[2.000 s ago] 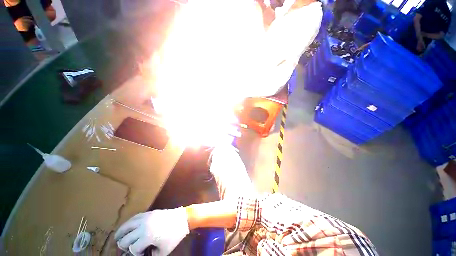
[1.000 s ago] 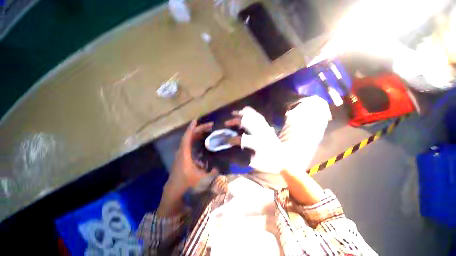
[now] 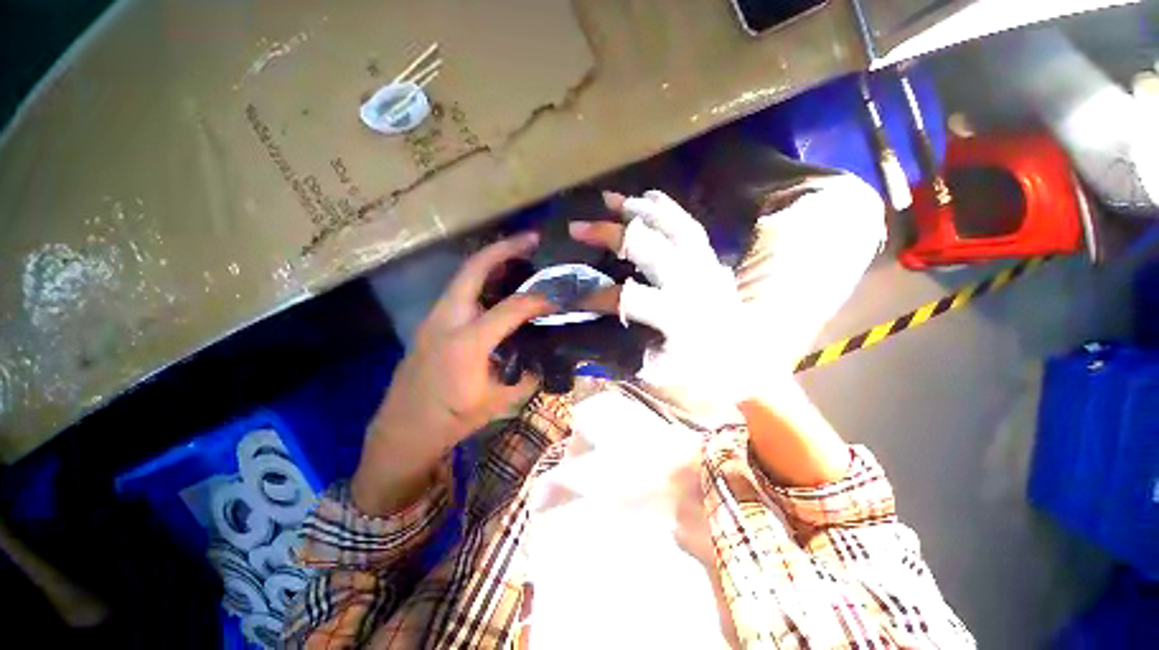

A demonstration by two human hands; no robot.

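Note:
A round unit with a white rim (image 3: pixel 572 278) and a dark centre is held over my lap. Black mass, which looks like cabling, hangs beneath it. My bare left hand (image 3: pixel 464 337) grips the unit from the left, with a finger on its face. My right hand (image 3: pixel 686 298), in a white glove with bare fingertips, grips it from the right, a finger at the rim. The undersides of the unit and the thumbs are partly hidden.
A small white dish (image 3: pixel 395 109) with thin sticks sits on the taped bench (image 3: pixel 508 76). A blue bin (image 3: pixel 172 470) with white rings (image 3: pixel 273 476) is at lower left. A phone (image 3: pixel 775 10) lies at the top edge. An orange-red stool (image 3: pixel 1061 203) and blue tote (image 3: pixel 1099 444) are at right.
The view has swung down from the bench to the lap. Both hands are now on the unit, and my left hand's finger has moved onto its face since one second ago.

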